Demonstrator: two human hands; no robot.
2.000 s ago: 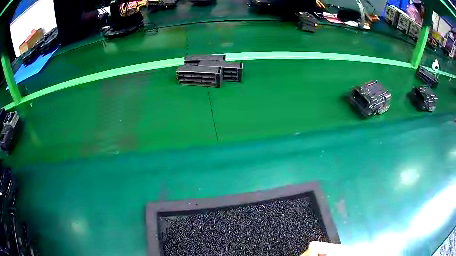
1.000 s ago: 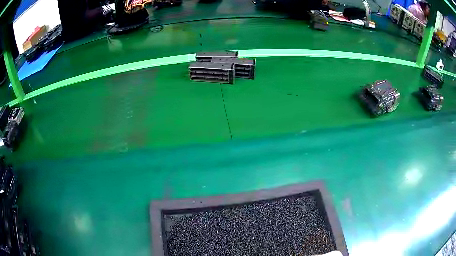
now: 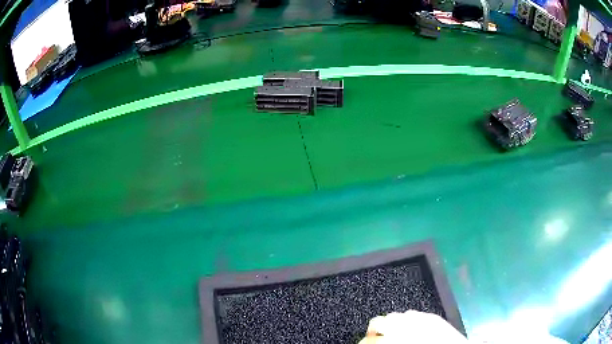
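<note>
The work tray lies at the bottom centre on the teal-green surface, with a grey raised rim and a speckled black inside. A pale hand, seemingly my right hand, is over the tray's lower right part, cut off by the bottom edge. It is overexposed, and its fingertips and anything it holds cannot be made out. My left hand is not in view.
Ribbed dark blocks sit together at the pale green strip. A black-grey unit stands at right, with a smaller unit beyond it. An open-topped unit is at far left, above piled black covers. Green posts rise at both sides.
The pale hand has come further into view over the tray's lower right; a second ago only a sliver showed at the bottom edge. The view has shifted slightly.
</note>
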